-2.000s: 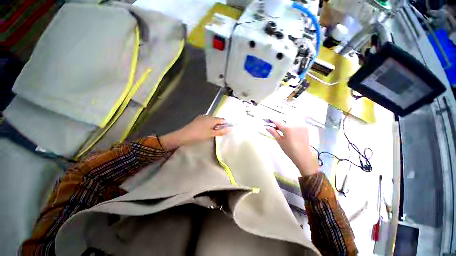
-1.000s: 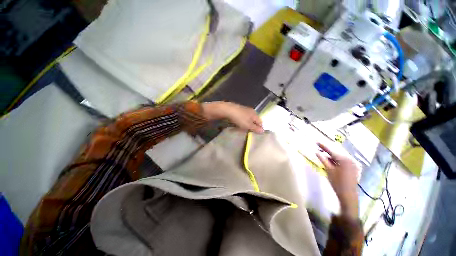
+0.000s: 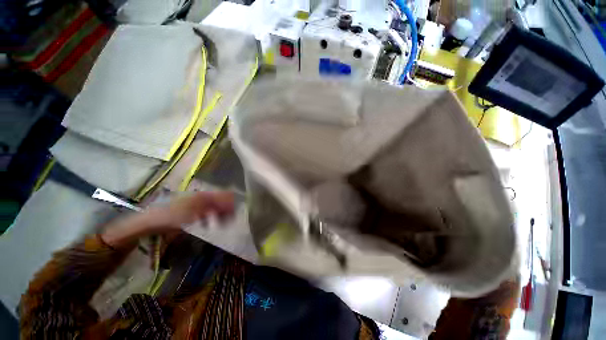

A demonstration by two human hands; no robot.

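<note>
The beige garment piece [image 3: 412, 153] is held up in the air in front of the machine, blurred, with its dark inside open towards me. A blurred yellow patch shows at its lower left. My left hand [image 3: 209, 207] is blurred, just left of the piece; its fingers cannot be made out and no contact shows. My right hand is hidden behind the piece; only its sleeve shows at the lower right. The white sewing machine head [image 3: 339, 50] is behind, its lower part covered by the piece.
Stacked beige workpieces [image 3: 139, 86] with yellow edges lie at the left. A black-framed touchscreen [image 3: 538, 76] stands at the upper right. A red-handled screwdriver [image 3: 527, 297] lies on the right side of the table. The blue air hose [image 3: 413, 40] curves beside the head.
The beige piece has moved up off the lap and table and now covers the needle area. My left hand has moved left and down, away from the needle area. My right hand has gone behind the piece.
</note>
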